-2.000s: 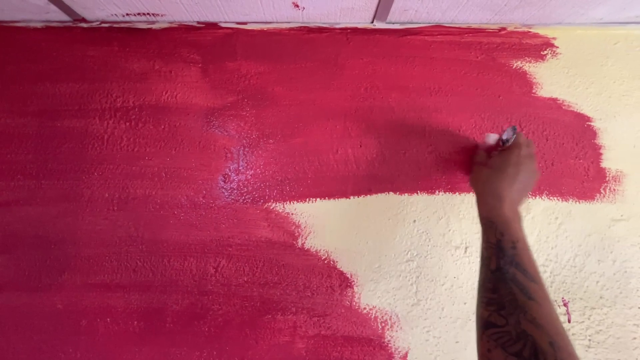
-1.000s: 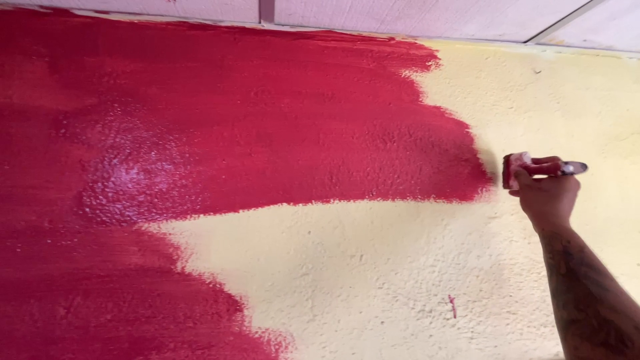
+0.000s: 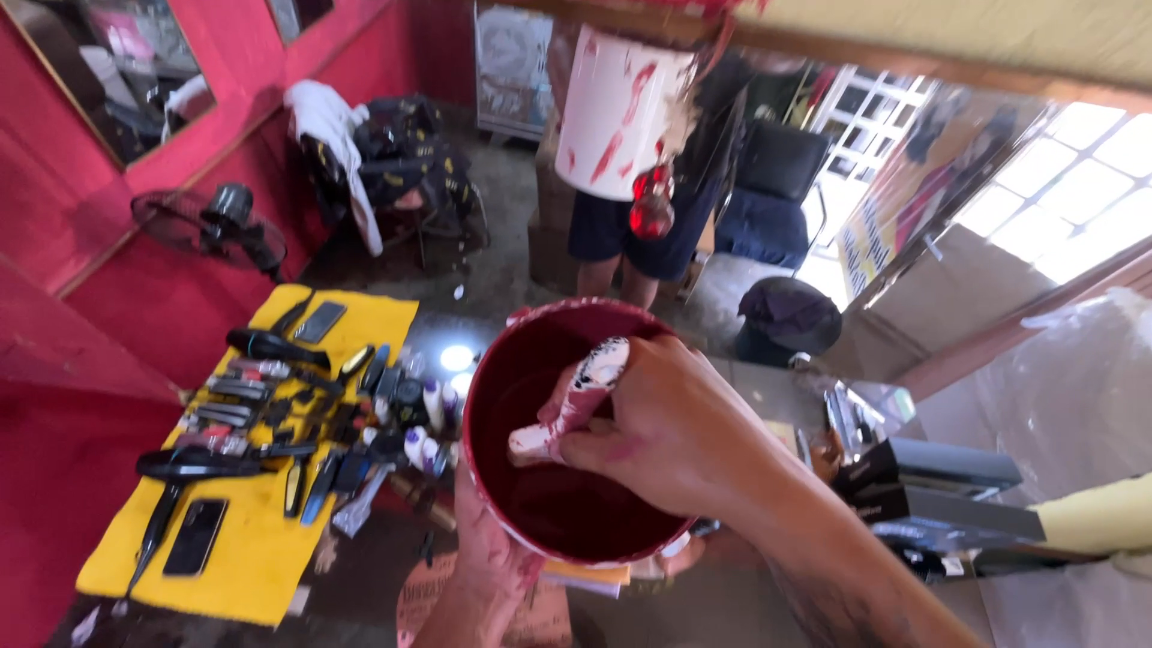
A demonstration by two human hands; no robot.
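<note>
A round bucket (image 3: 481, 387) with dark red paint inside is at the centre of the view. My left hand (image 3: 490, 540) supports it from below at its lower left side; most of those fingers are hidden behind the bucket. My right hand (image 3: 661, 432) reaches over the rim and grips a paintbrush (image 3: 598, 364) by its white, paint-smeared handle. The brush is inside the bucket, and its bristles cannot be made out. In a mirror above, the reflection of a white bucket (image 3: 621, 112) with red smears shows, a person's legs behind it.
On the left, a yellow cloth (image 3: 252, 585) carries a hair dryer (image 3: 198, 463), a phone (image 3: 195, 537), combs and several clippers. A black fan (image 3: 216, 225) stands near the red wall. Dark boxes (image 3: 945, 504) lie on the right. A small red glass ornament (image 3: 652, 202) appears before the mirror.
The view has swung down from the partly painted wall. My right hand, earlier at the wall with the brush, is now in the bucket. My left hand and the bucket have come into view.
</note>
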